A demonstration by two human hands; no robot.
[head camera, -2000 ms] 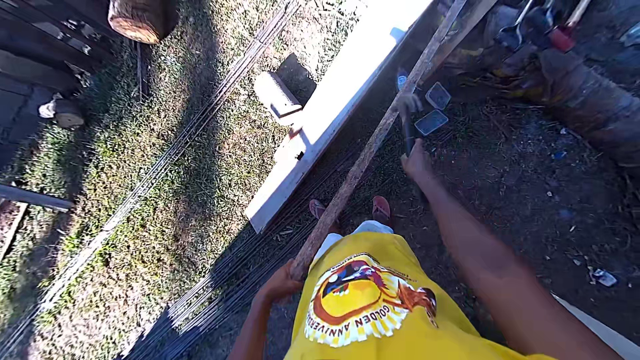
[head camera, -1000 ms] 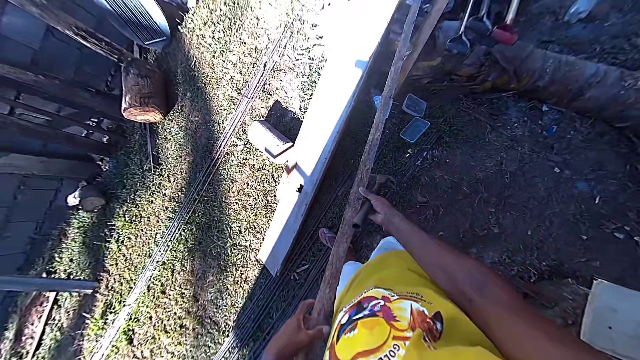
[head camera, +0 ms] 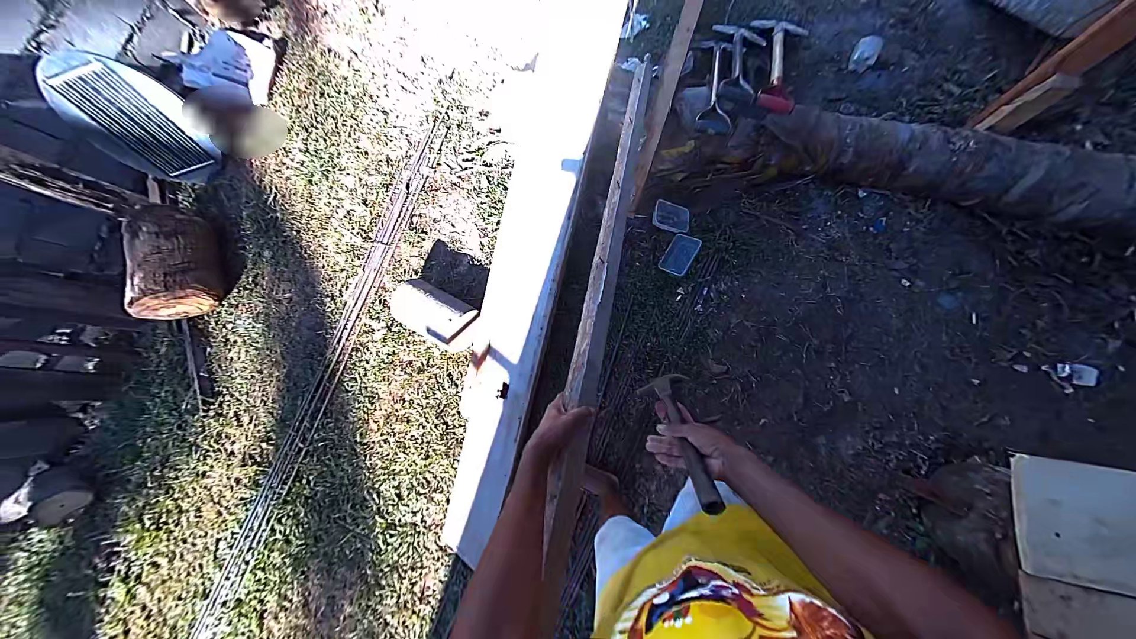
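A long, rough wooden board runs up and away from my body, tilted slightly right at its far end. My left hand grips it near its lower part, the thumb across its edge. In my right hand is a claw hammer, its head pointing away from me and its handle end toward my shirt. The hammer is to the right of the board, apart from it. Left of the board lies a wide pale plank in bright sun.
Thin metal rods lie on the grass at left, near a cut log. A wooden block touches the pale plank. Two plastic containers lie on the soil. Several shovels rest by a long trunk. A pale panel is at lower right.
My left hand now grips the board farther up, ahead of my body. My right hand, earlier at the board with the hammer, is now apart from it. The view has shifted.
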